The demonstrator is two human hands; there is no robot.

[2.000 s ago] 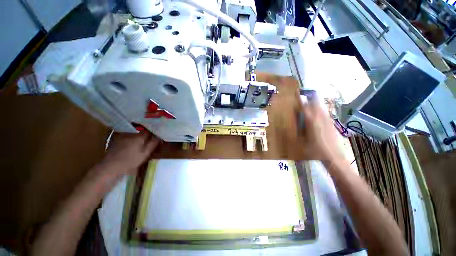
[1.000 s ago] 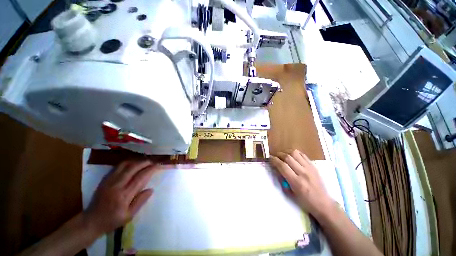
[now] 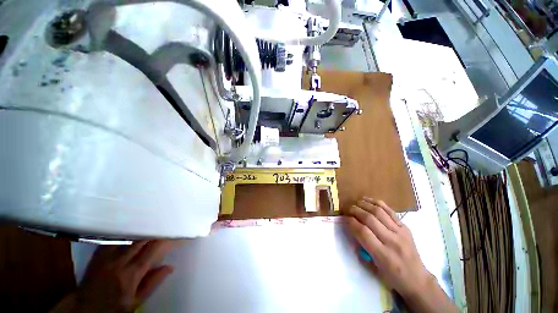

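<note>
A brown bag panel [image 3: 373, 140] lies under the brass-yellow clamp foot [image 3: 278, 177] and extends to its right and behind. The white positioning template [image 3: 263, 263] lies on the near side, its pink-red line along the panel's near edge. My right hand [image 3: 388, 247] lies on the template's right part, fingertips at the panel's edge, with a teal-blue handle [image 3: 365, 254] showing under the palm. My left hand [image 3: 125, 275] lies at the template's left side, its fingertips partly hidden by the machine head. The panel's left part is hidden by the head.
The white sewing machine head [image 3: 110, 140] fills the left and upper left, close to my view. At the right are a bundle of thin brown straps [image 3: 487, 238], a control panel [image 3: 520, 119] with black cables, and white paper [image 3: 443, 76] behind. Brown sheets lie at far left.
My view has moved closer to the machine head. From two seconds ago, the template has moved up to the clamp foot, and both hands have come from the panel to rest at its edge.
</note>
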